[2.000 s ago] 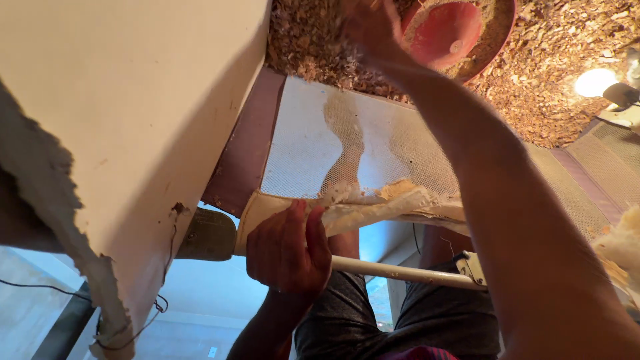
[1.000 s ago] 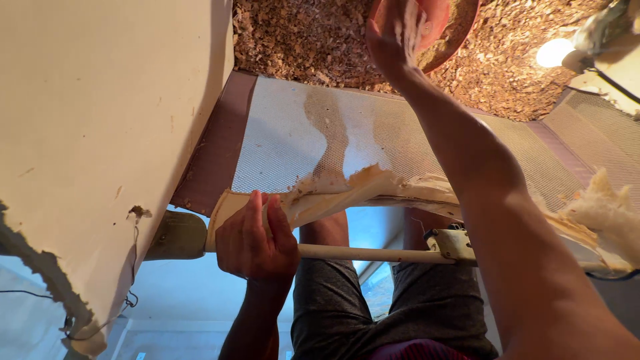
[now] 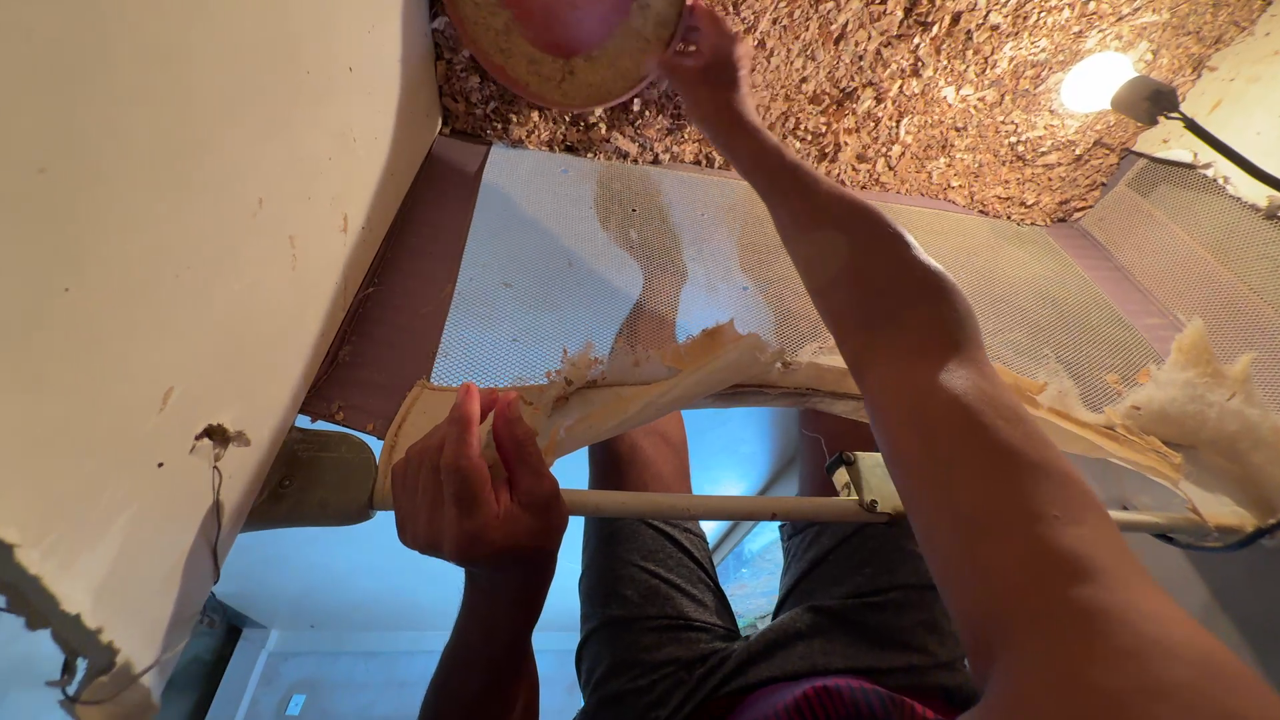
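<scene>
My left hand (image 3: pixel 478 480) is closed around the padded, torn top rail (image 3: pixel 620 405) of a mesh-sided enclosure, above a pale metal tube (image 3: pixel 720 506). My right hand (image 3: pixel 705 60) reaches over the rail into the enclosure and grips the right edge of a round reddish dish (image 3: pixel 575 85). The dish holds tan, crumbly material around a raised red centre and is cut off by the top of the view. Wood shavings (image 3: pixel 880 100) lie under and around it. The right fingertips are partly hidden at the dish's rim.
A lit bulb in a dark socket (image 3: pixel 1145 100) with a black cable stands at the upper right, over the shavings. A large cream panel (image 3: pixel 190 220) fills the left side. The mesh wall (image 3: pixel 560 260) slopes between the rail and the shavings. Torn padding (image 3: pixel 1200 400) juts out at the right.
My right hand, over the dish's centre one second ago, is now at its right edge. My left hand keeps its hold on the rail. The view has shifted somewhat.
</scene>
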